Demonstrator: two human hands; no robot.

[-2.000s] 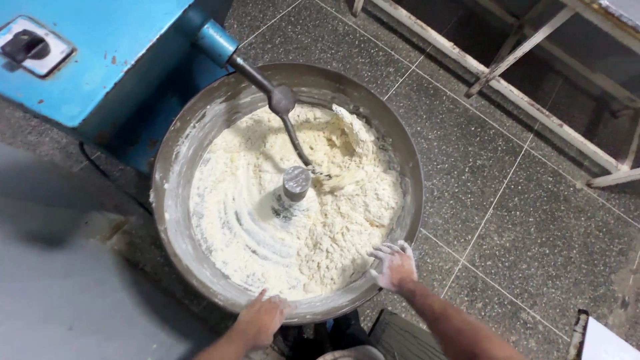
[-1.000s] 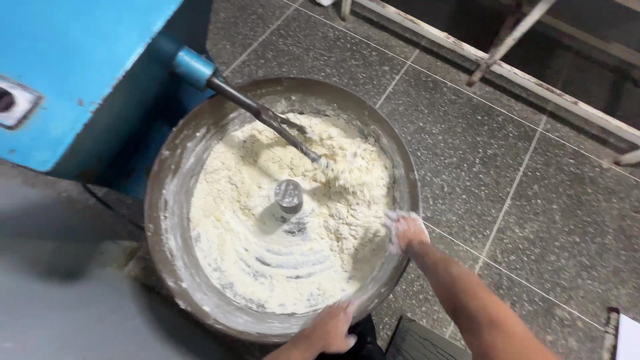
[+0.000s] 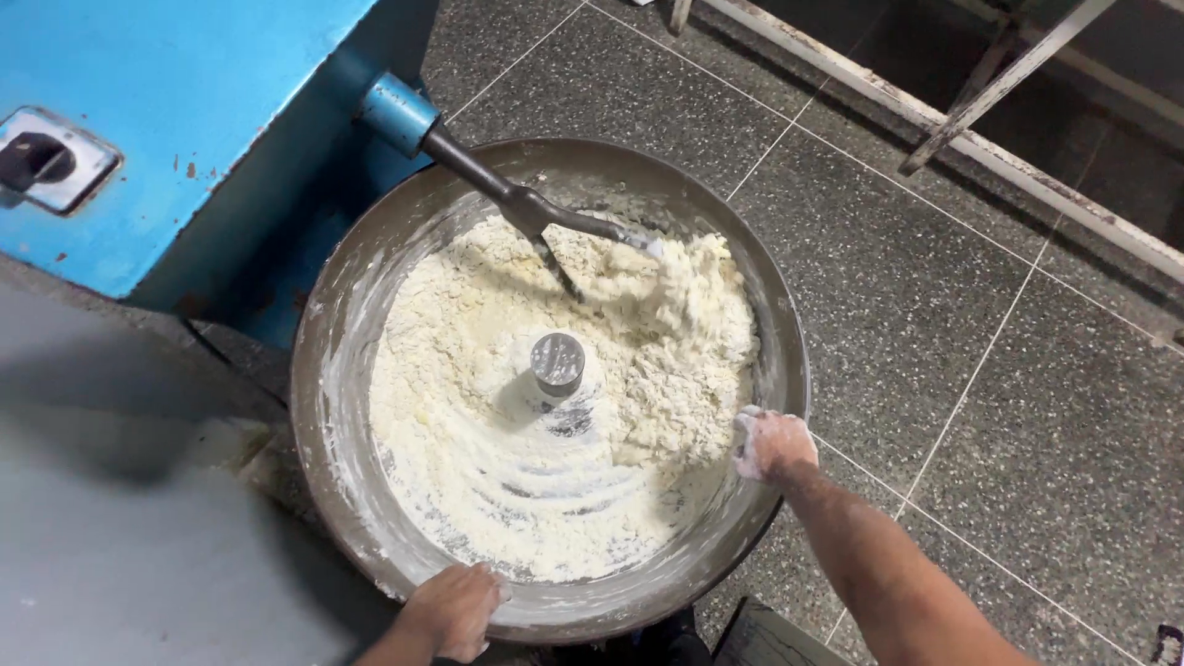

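Observation:
A wide metal mixer bowl [image 3: 319,407] holds pale, shaggy dough and loose flour [image 3: 518,481] around a metal centre post [image 3: 558,363]. The forked mixing arm [image 3: 523,208] reaches into the dough at the upper part of the bowl. My left hand [image 3: 460,606] rests at the near rim, its fingers partly curled and dusted with flour. At the right rim is my right hand [image 3: 777,446], its floury fingers bent over the inner side of the bowl wall. Neither hand shows an object in it; whether the fingers grip the rim is unclear.
The blue mixer housing [image 3: 213,120] with a dark rotary switch [image 3: 42,162] stands at upper left. A worn metal frame [image 3: 888,97] crosses the upper right above the speckled tile floor [image 3: 925,305]. A grey surface [image 3: 139,518] fills the lower left.
The mixing arm's fork has turned, and the dough near it has shifted. My right hand has moved up along the right side of the bowl since the earliest frame.

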